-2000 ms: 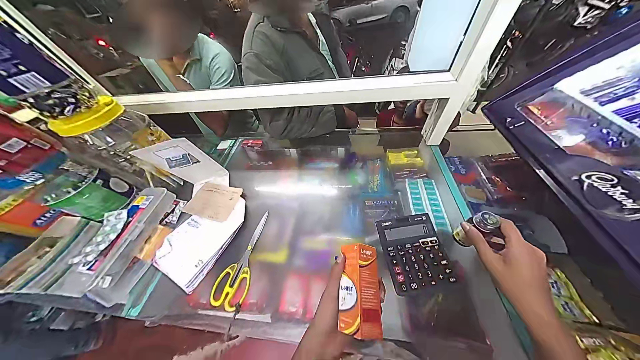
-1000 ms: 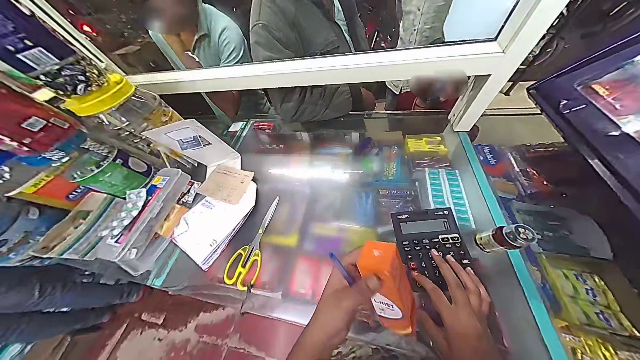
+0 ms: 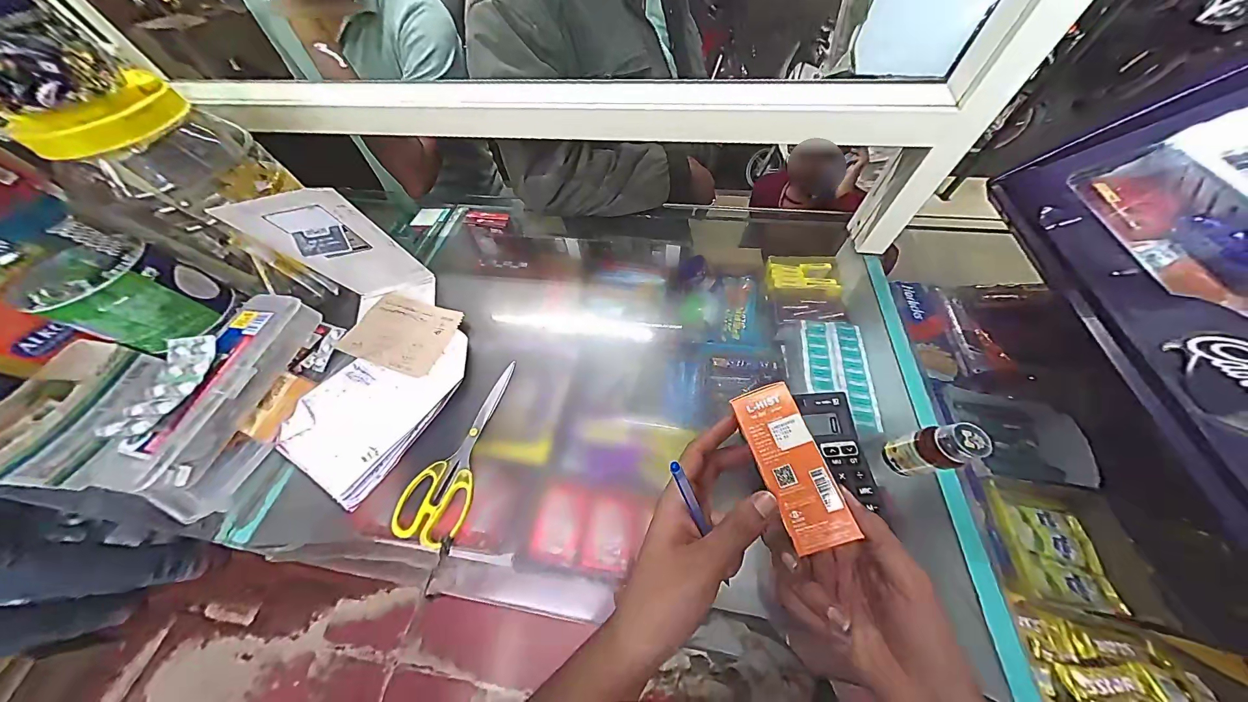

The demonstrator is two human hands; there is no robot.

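Observation:
An orange medicine carton is held upright between my two hands, its printed side facing me. My left hand grips its left edge, with a blue pen between the fingers. My right hand supports the lower right edge. Behind the carton lies a black calculator, partly hidden. A small bottle with a dark cap lies on its side to the right of it. Yellow-handled scissors rest on the glass counter, left of my hands.
Papers and plastic trays stand on the glass counter at left, near a yellow-lidded jar. A white frame crosses the far side, with people beyond it. A dark purple display case is at right.
My right hand has left the calculator and now holds the carton too. The carton has been turned to show a printed side. Two seconds ago that hand was at the small bottle.

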